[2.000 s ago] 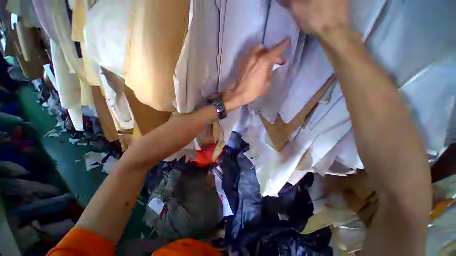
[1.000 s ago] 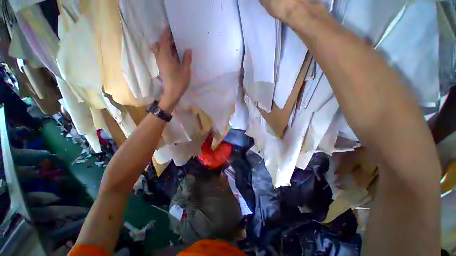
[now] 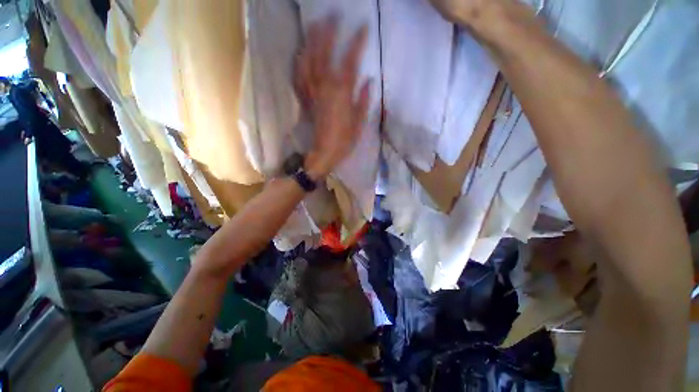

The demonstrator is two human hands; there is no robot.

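White paper patterns hang in dense layers in front of me, with a brown card pattern among them. Cream patterns hang to their left. My left hand is blurred, fingers spread, flat against or just in front of the white sheets, gripping nothing. My right hand is cut off by the top edge at the upper centre, and its fingers are hidden. My right forearm crosses in front of the sheets on the right.
Below hang-level are black plastic bags, a grey-green sack and a red lump. Flat pattern pieces lie at lower right. Cloth piles and scraps lie along the green floor. A person is at far left.
My left hand has moved right across the white sheets since a second ago. The view has shifted slightly left, bringing in the person. My right arm stays raised.
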